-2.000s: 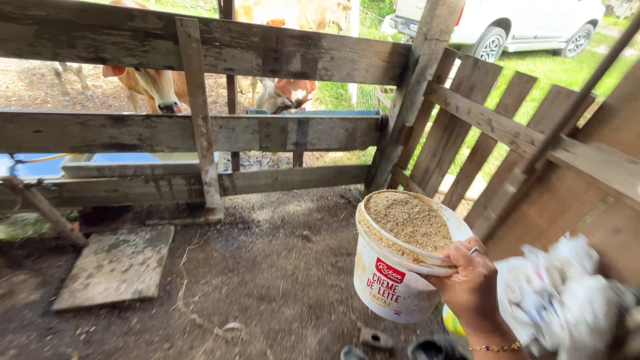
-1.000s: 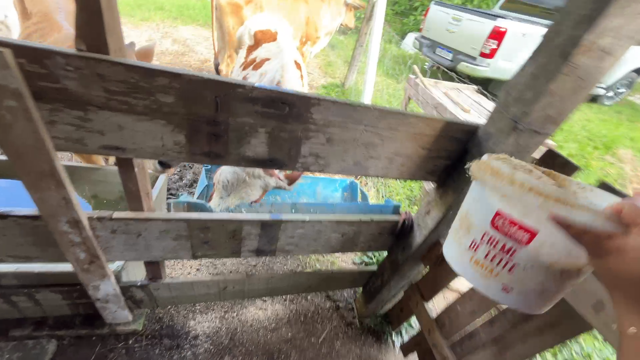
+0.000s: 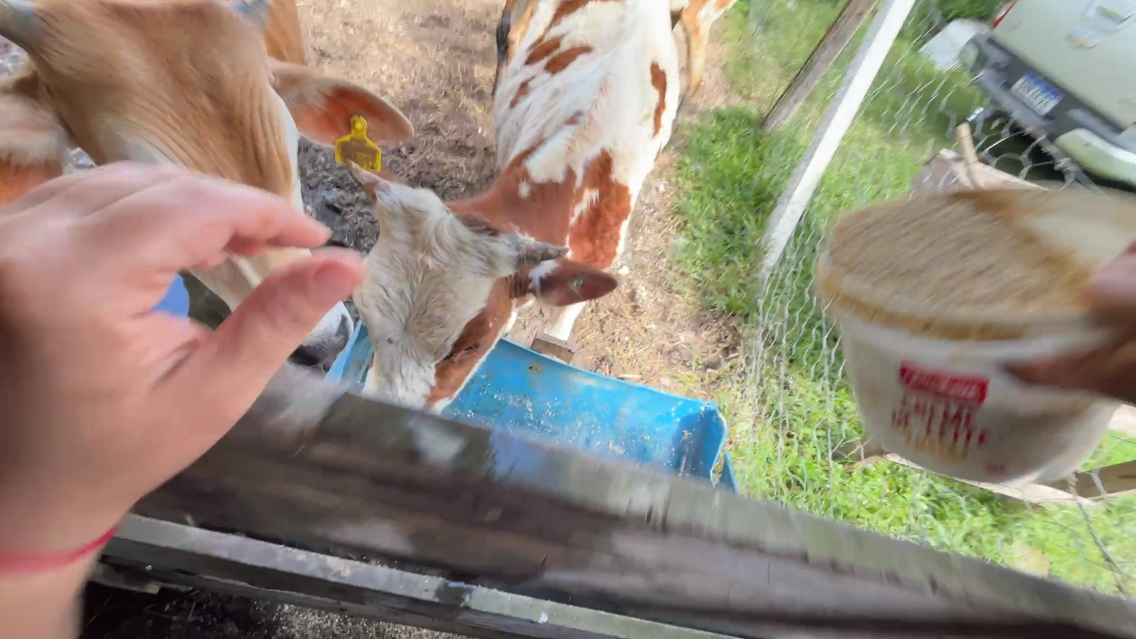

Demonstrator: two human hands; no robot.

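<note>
My right hand (image 3: 1092,342), blurred and cut off by the right edge, grips the side of a white plastic bucket (image 3: 945,390) filled with light brown granular feed (image 3: 958,248). On the left, my left hand (image 3: 169,311) is raised above the fence with thumb and fingers apart and nothing between them; a red band circles the wrist. Beyond the fence, a red-and-white cow (image 3: 435,293) has its muzzle down in a blue trough (image 3: 586,399), where feed bits are scattered. A tan cow (image 3: 177,98) with a yellow ear tag stands beside it, partly behind my left hand.
A weathered wooden fence rail (image 3: 568,524) crosses in front of me, with a lower rail (image 3: 355,586) beneath it. Wire mesh (image 3: 790,328) and a leaning white post (image 3: 834,133) stand on the right. A light-coloured vehicle (image 3: 1065,89) is parked beyond.
The view has moved close to the fence and trough. My left hand has come into view. The bucket remains in my right hand and is now held beyond the top rail's line.
</note>
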